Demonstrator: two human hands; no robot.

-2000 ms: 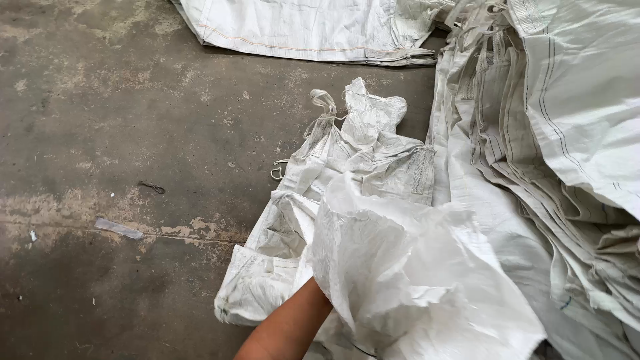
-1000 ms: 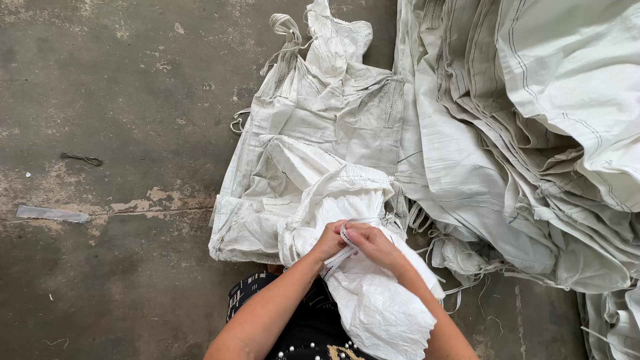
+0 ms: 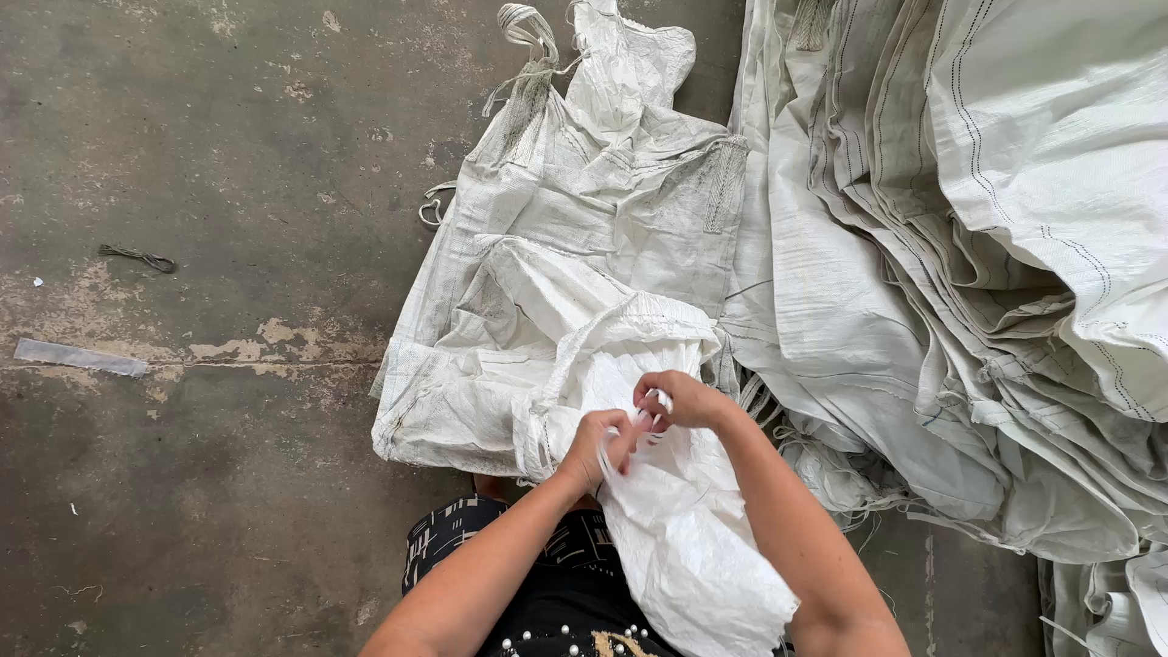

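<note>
A white woven bulk bag [image 3: 584,219] lies wrinkled on the floor before me, its near end gathered into a white fabric spout [image 3: 693,538] that hangs down over my lap. Around the spout's neck, my left hand [image 3: 602,447] grips a thin white tie cord [image 3: 604,452]. My right hand [image 3: 675,401] is beside it, fingers bent on another part of the cord. Both hands nearly touch. At the bag's far end are a looped strap [image 3: 529,32] and another spout [image 3: 630,59].
A large pile of folded white woven bags [image 3: 876,274] rises at the right. On the concrete floor [image 3: 228,164] at the left lie a dark bundle of string [image 3: 137,257] and a pale flat strip [image 3: 80,357]. More white bags [image 3: 1104,602] are at the lower right.
Two seconds ago one arm reached into the loose white fabric; one second ago both hands were together at the gathered neck. Now they are slightly apart with the cord between them.
</note>
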